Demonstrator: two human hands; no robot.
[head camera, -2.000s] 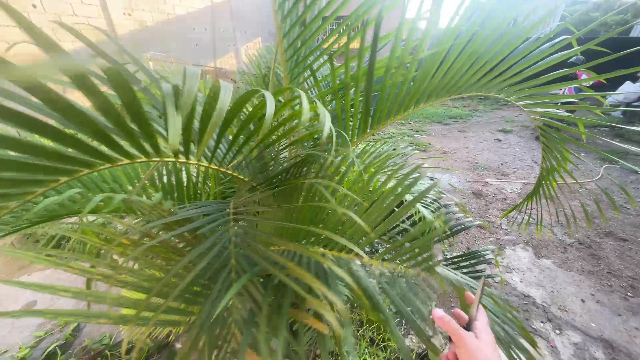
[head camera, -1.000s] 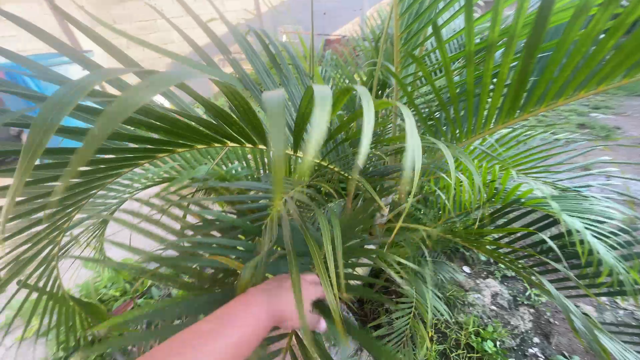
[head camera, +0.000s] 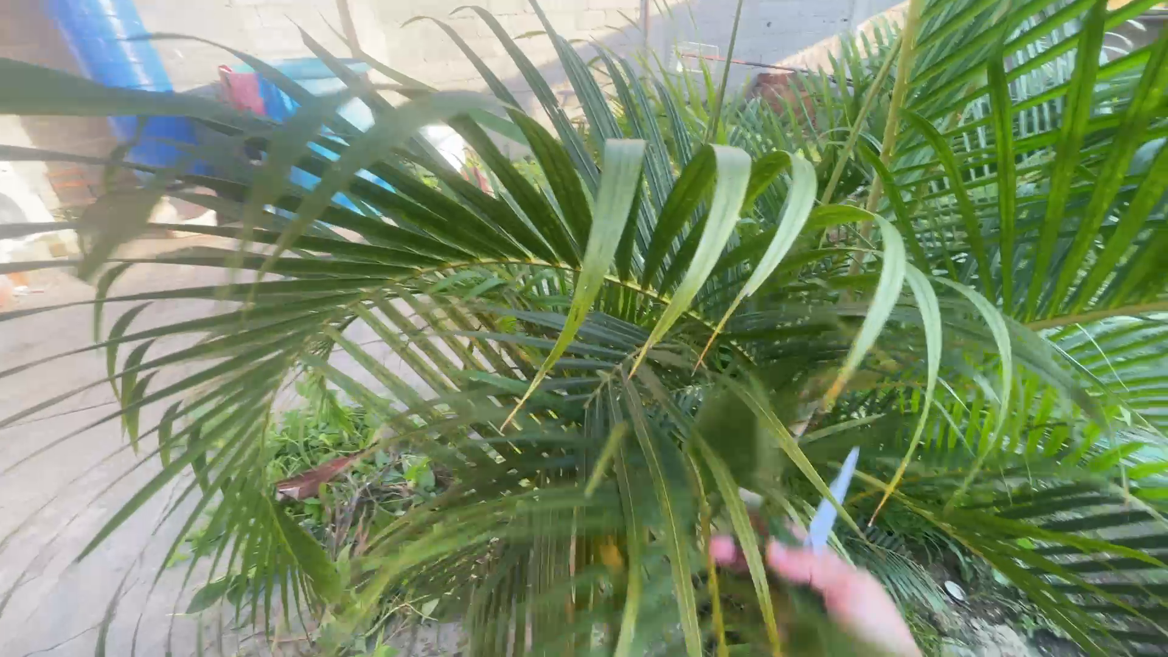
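A large green palm (head camera: 511, 265) fills the middle of the head view, its long fronds arching left and right. At the lower right, my right hand (head camera: 849, 589) is partly behind hanging leaflets and blurred. It grips a knife whose pale, pointed blade (head camera: 833, 502) stands up out of the fist among the leaflets. The handle is hidden by the fingers and leaves. Drooping pale leaflets (head camera: 721, 237) hang above the hand, some with brown tips. My left hand is not seen.
Low weeds and a dry brown leaf (head camera: 319, 476) lie beneath the fronds, beside concrete paving (head camera: 55, 511). A blue object (head camera: 137, 91) and a light-blue container (head camera: 319, 119) stand before a block wall (head camera: 511, 36). More fronds (head camera: 1049, 182) crowd the right side.
The view has swung left since the oldest frame. The hand and forearm that reached in from the lower left one second ago are out of sight. My right hand with the blade shows again.
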